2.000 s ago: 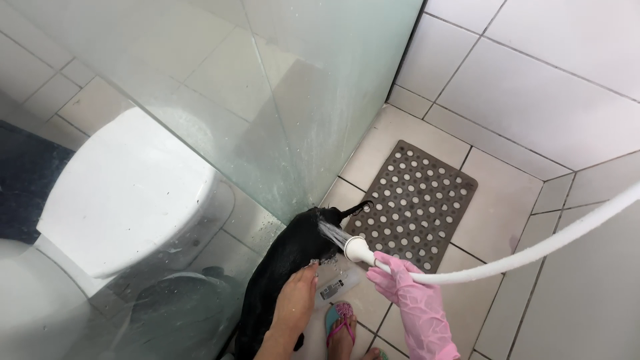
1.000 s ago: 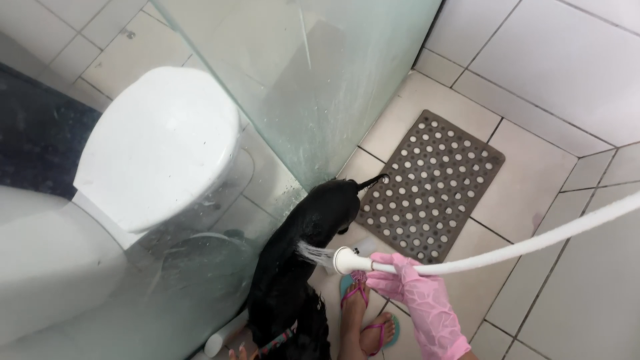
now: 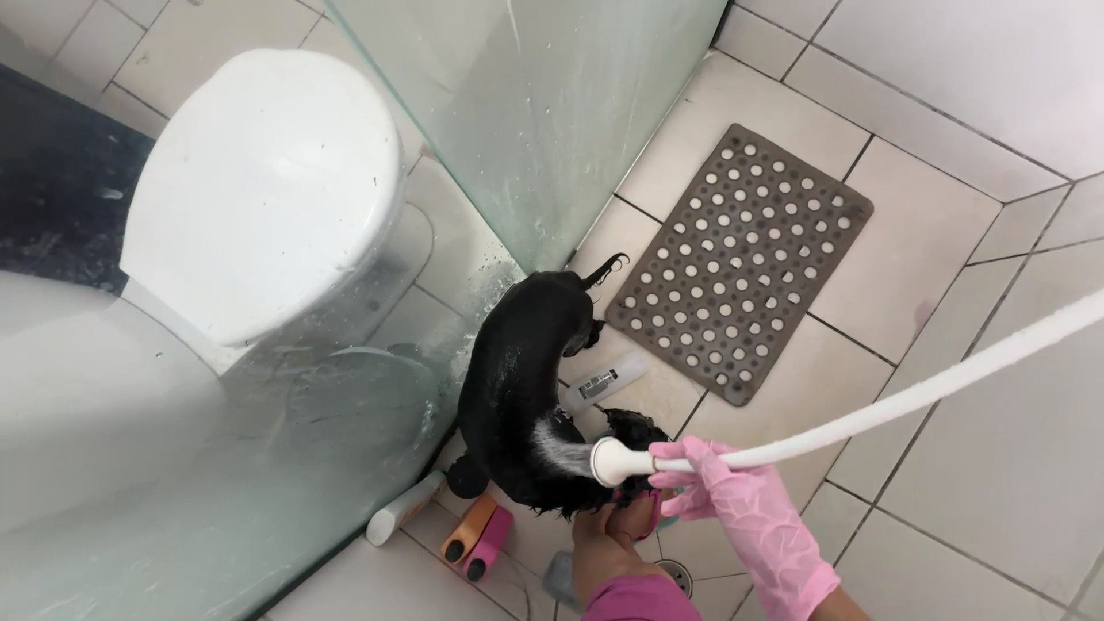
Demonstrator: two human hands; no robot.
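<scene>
My right hand [image 3: 716, 483], in a pink glove, grips a white hand shower [image 3: 614, 461] by its neck, where the white hose [image 3: 914, 397] runs off to the right. Water sprays left from its head onto the flank of a wet black dog [image 3: 517, 371], which stands curved on the tiled floor, its thin tail toward the mat. My bare left hand [image 3: 604, 535] reaches in from the bottom, below the dog's front end; its fingers are partly hidden, so its hold is unclear. A sandalled foot [image 3: 636, 517] shows beside it.
A clear bottle [image 3: 606, 381] lies between the dog and a grey rubber bath mat [image 3: 746, 259]. A white bottle [image 3: 405, 509], an orange bottle [image 3: 468, 528] and a pink bottle [image 3: 489, 543] lie near the glass panel [image 3: 552, 112]. Beyond the glass is a white toilet [image 3: 267, 190]. A floor drain [image 3: 674, 576] sits lower right.
The dog has bent into a curve, its front end now toward my feet. My left hand has moved right, from the lower left to below the dog. The bottles by the glass have come into view.
</scene>
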